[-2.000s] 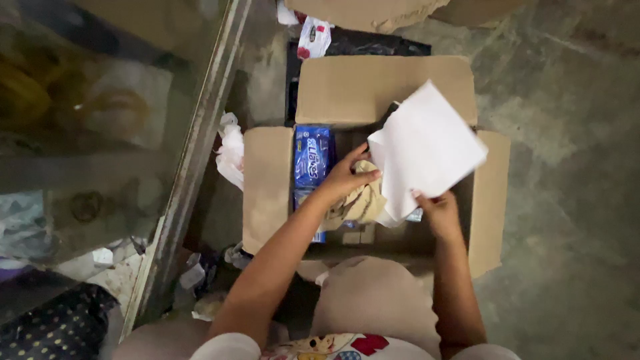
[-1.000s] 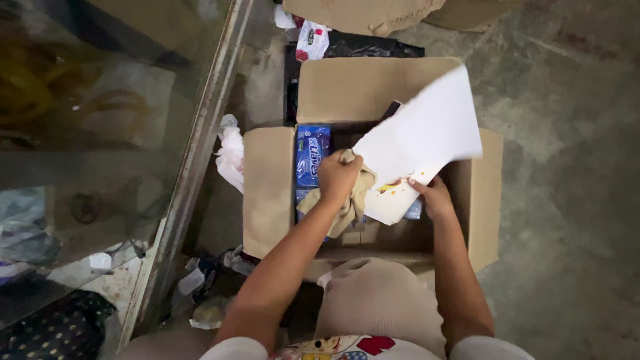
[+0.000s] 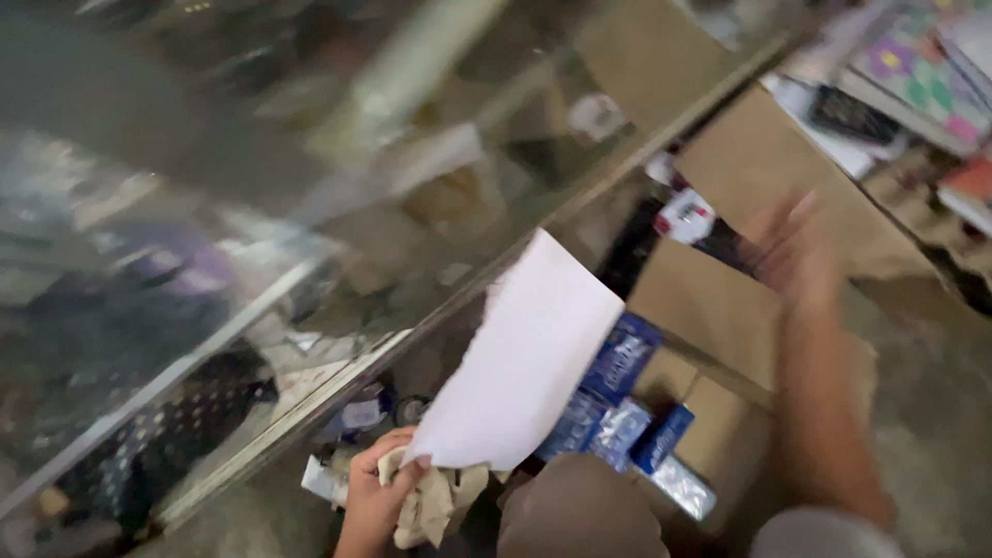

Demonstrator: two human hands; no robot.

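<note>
My left hand (image 3: 384,484), low in the view, grips the bottom corner of a torn white paper sheet (image 3: 527,356) together with a crumpled beige cloth or paper (image 3: 442,500). The sheet hangs over the left side of an open cardboard box (image 3: 709,310). Blue printed packets (image 3: 620,356) lie inside that box. My right hand (image 3: 790,240) is blurred and raised over the far cardboard, with its fingers apart and nothing seen in them. Whether it touches the cardboard cannot be told.
A glass case with a metal edge (image 3: 465,298) runs diagonally along the left. Another cardboard piece (image 3: 806,186) lies beyond the box, near a red and white wrapper (image 3: 686,217). Floral-covered books (image 3: 907,70) and a dark calculator-like thing (image 3: 852,115) are at the upper right.
My right hand has let go of the paper and moved away toward the far cardboard. My left hand now holds the sheet along with the beige crumpled piece. The view has turned strongly.
</note>
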